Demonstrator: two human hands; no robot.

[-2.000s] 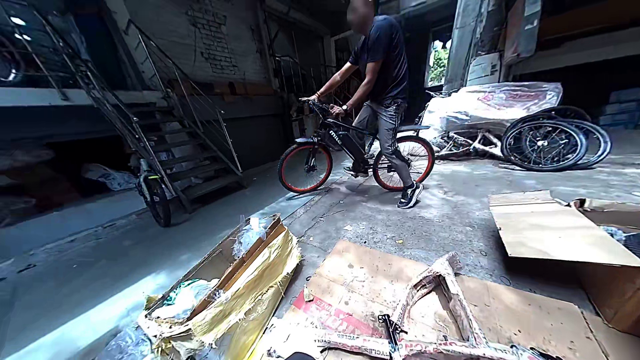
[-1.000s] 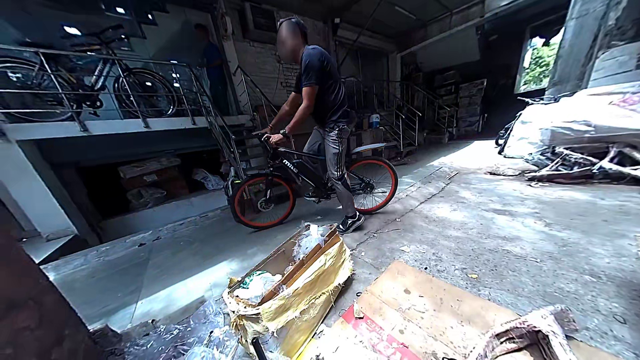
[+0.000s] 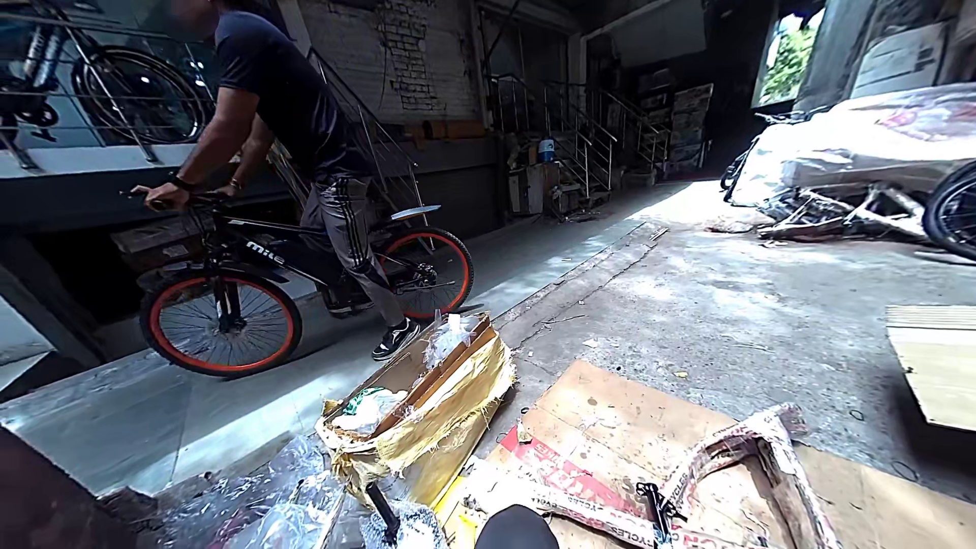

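Note:
Neither my left hand nor my right hand shows in the head view. Near the bottom edge, a bicycle frame wrapped in printed packaging (image 3: 785,465) lies on flattened cardboard (image 3: 610,396). Beside it stands an open carton in torn yellow wrapping (image 3: 450,389), with clear plastic and other packing material inside. A dark rounded thing (image 3: 517,528), too little of it visible to name, juts up at the bottom centre. Left of it are bubble wrap (image 3: 404,526) and a black rod-like part (image 3: 383,507).
A person (image 3: 290,99) straddles a black bicycle with orange rims (image 3: 221,324) at the left, hands on its handlebar. Crumpled clear plastic (image 3: 282,511) lies lower left. A plastic-covered pile (image 3: 854,145) and bicycle wheel (image 3: 957,210) are at the right. Metal-railed stairs (image 3: 587,152) stand behind.
The person with the orange-rimmed bicycle has come nearer, moving left past the yellow-wrapped carton. The view swung left, then partly back right.

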